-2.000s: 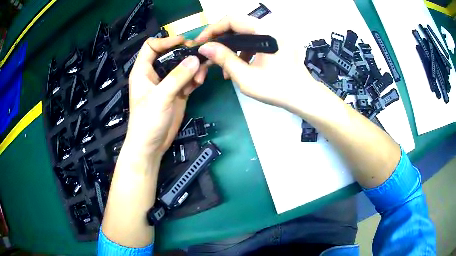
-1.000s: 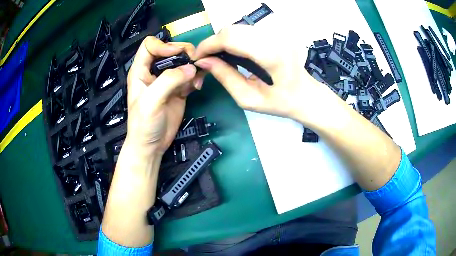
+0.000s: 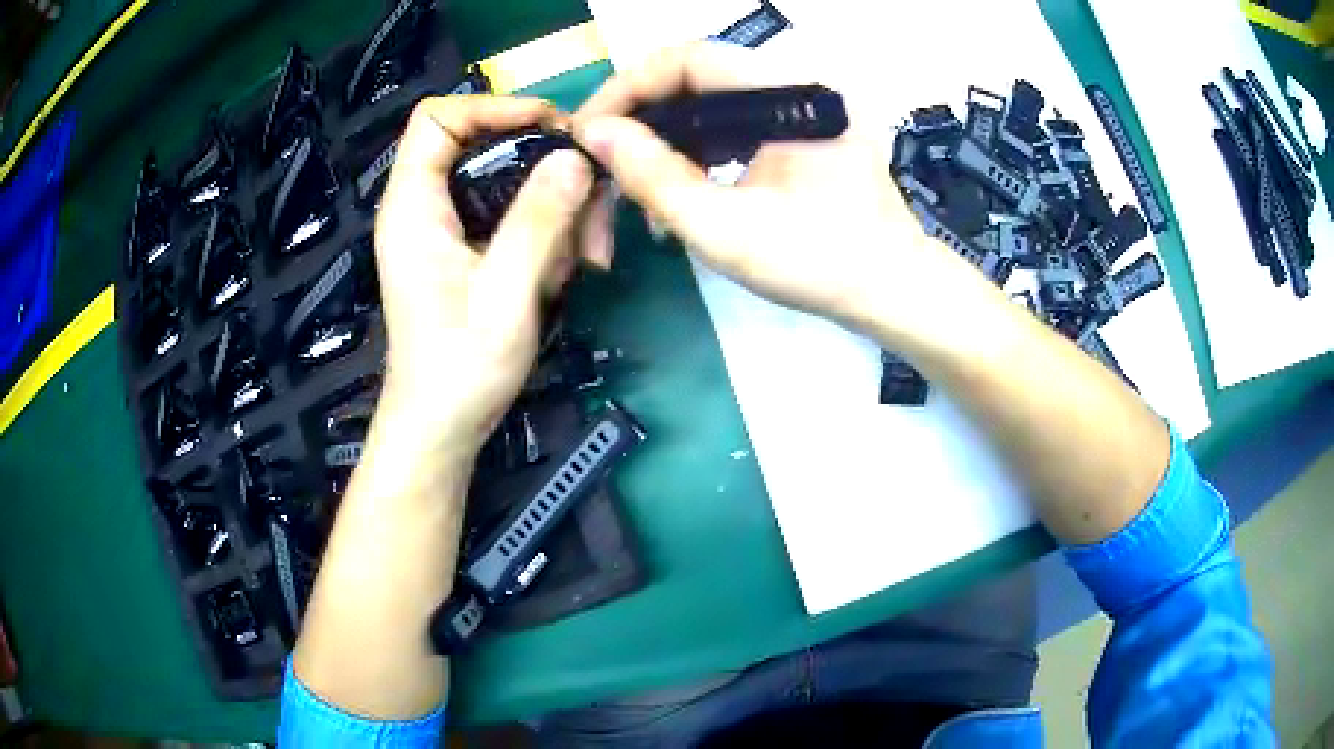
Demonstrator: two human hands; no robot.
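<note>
My left hand (image 3: 468, 278) holds a black watch body (image 3: 505, 173) with a glossy face between thumb and fingers. My right hand (image 3: 746, 205) pinches a dark strap piece (image 3: 768, 117) at its inner end. The strap's free end points right, above the palm. The fingertips of both hands meet at the edge of the watch body, and they hide the joint, so I cannot tell whether the strap is attached. Short buckle strap pieces (image 3: 1010, 198) lie heaped on the middle white sheet (image 3: 878, 512).
A black foam tray (image 3: 359, 384) of watches lies left, partly under my left forearm. A watch with a grey slotted strap (image 3: 549, 505) rests on its near corner. Longer strap strips (image 3: 1261, 183) lie on the far white sheet (image 3: 1273, 344). Yellow tape (image 3: 59, 366) marks the green mat (image 3: 702, 505).
The watch body has turned so its glossy face shows more. The strap piece has swung up and lies nearly level, after pointing down to the right a second ago.
</note>
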